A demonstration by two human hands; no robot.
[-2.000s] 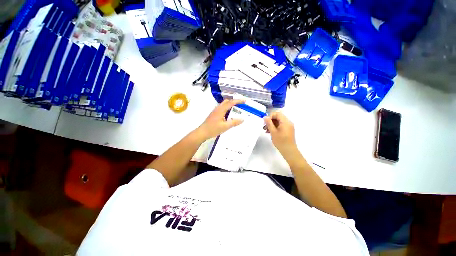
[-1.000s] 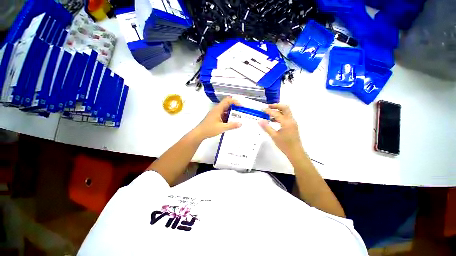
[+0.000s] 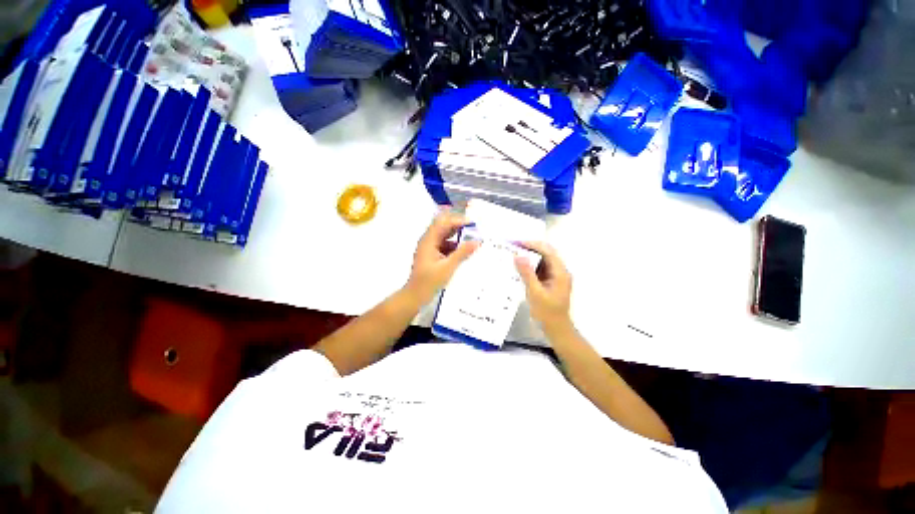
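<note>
A white retail box [image 3: 484, 291] with small print and a blue lower edge is held over the table's front edge, close to my body. My left hand [image 3: 438, 258] grips its upper left side, and my right hand [image 3: 545, 285] grips its upper right side. A white flap stands up above the hands at the far end. The stack of flat box blanks [image 3: 492, 181] is just behind it, with a cable picture on the top one. The inside of the box is hidden.
Filled boxes [image 3: 171, 151] lean in rows at left. Rubber bands [image 3: 357, 204] lie left of the blanks. A second box stack [image 3: 346, 45] and a black cable pile [image 3: 522, 40] are at the back. Blue trays [image 3: 699, 151] and a smartphone [image 3: 780, 271] are at right. A thin dark strip [image 3: 639, 331] lies near the front edge.
The blue strip at the box's far end no longer shows; a white flap shows there, and blue shows at the near end. Both hands have moved slightly toward my body, still gripping the box.
</note>
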